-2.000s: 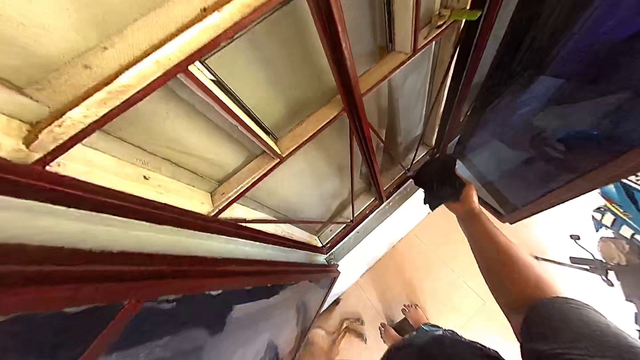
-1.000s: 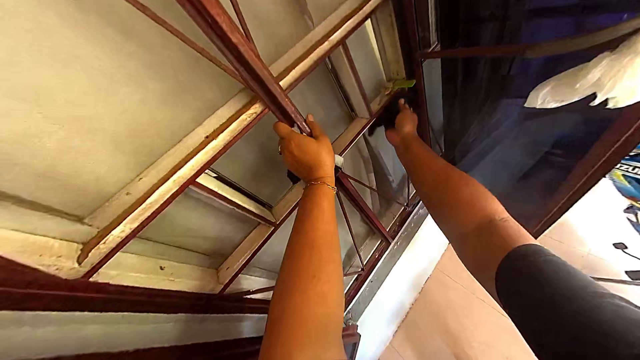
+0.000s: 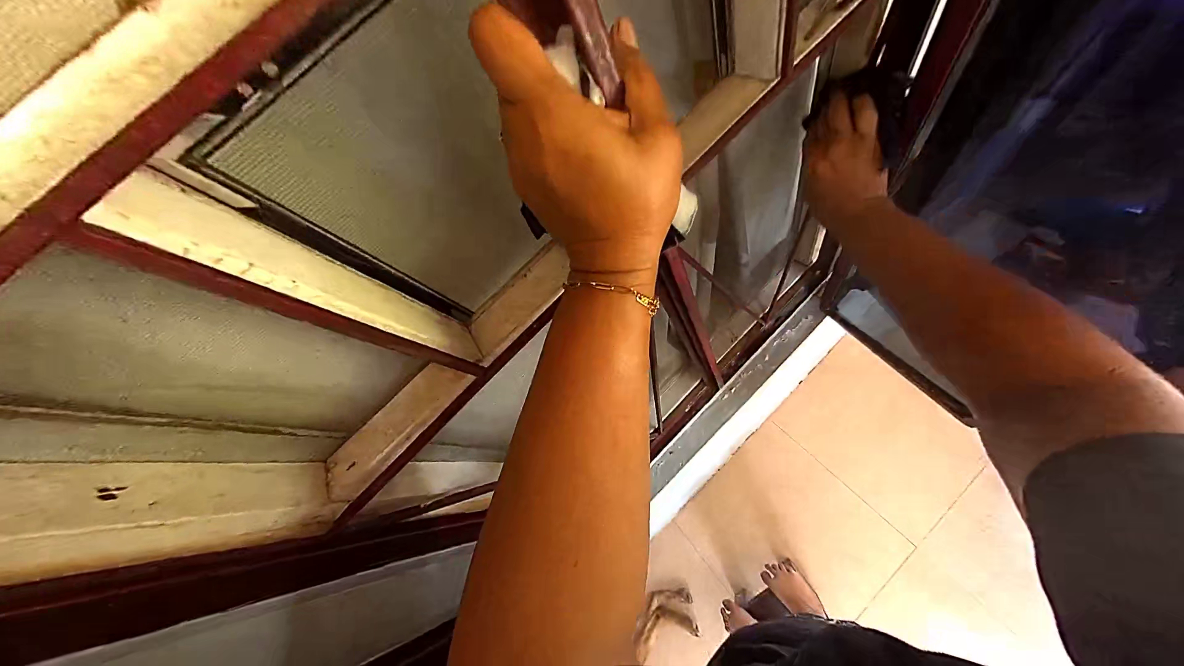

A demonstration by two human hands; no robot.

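Note:
My left hand (image 3: 587, 148) is raised at the upper middle, its fingers wrapped around a dark red metal bar (image 3: 592, 46) of the window grille. Something white shows between the fingers and beside the wrist; what it is cannot be told. A thin gold-coloured bracelet (image 3: 610, 288) circles that wrist. At the upper right, my right hand (image 3: 846, 153) presses a black cloth (image 3: 874, 97) against the frame at the grille's side. Behind the bars are cream wooden window frames (image 3: 277, 264) with glass panes (image 3: 398, 157), and a pale curtain hangs near my right hand.
A grey and white sill (image 3: 740, 407) runs along the grille's foot. Below are the tiled floor (image 3: 832, 472), my bare feet (image 3: 791, 585) and an animal's paws (image 3: 668, 610), partly hidden by my left forearm. A dark, reflective panel (image 3: 1064, 185) stands at the right.
My left hand, out of view two seconds ago, came onto the grille bar and now appears higher up. My right hand has stayed at the grille's right side with the black cloth.

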